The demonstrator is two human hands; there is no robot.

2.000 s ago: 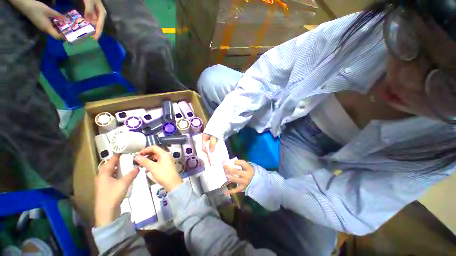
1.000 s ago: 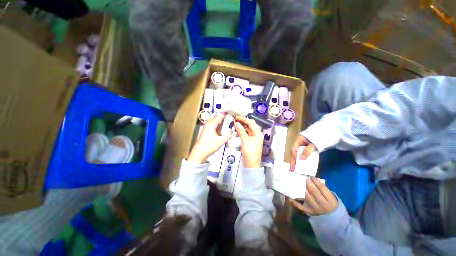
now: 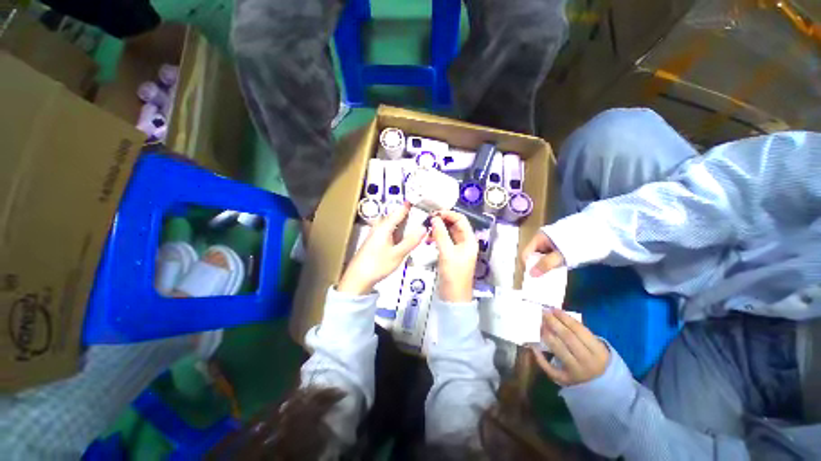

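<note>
An open brown carton (image 3: 329, 248) stands in front of me, full of white, lilac and dark grey handheld units. A white unit with a round grilled end (image 3: 432, 190) lies tilted between and just beyond my hands. My left hand (image 3: 376, 255) and my right hand (image 3: 455, 250) hold its lower end with thumbs and fingertips, near a small dark spot. White retail boxes (image 3: 416, 306) lie in the near half of the carton, partly under my wrists. A purple-ended unit (image 3: 472, 193) lies right of the held one.
A person at the right holds a white box (image 3: 513, 318) over the carton's right edge. A blue stool (image 3: 135, 261) bears a large carton (image 3: 54, 216) at left. A side carton (image 3: 183, 90) holds lilac units. Another person's grey-trousered legs are beyond. Taped cartons stand at upper right.
From two seconds ago the view has swung left and down. Since one second ago, my fingers have shifted slightly on the unit, and the person at right has moved a hand lower over the white box.
</note>
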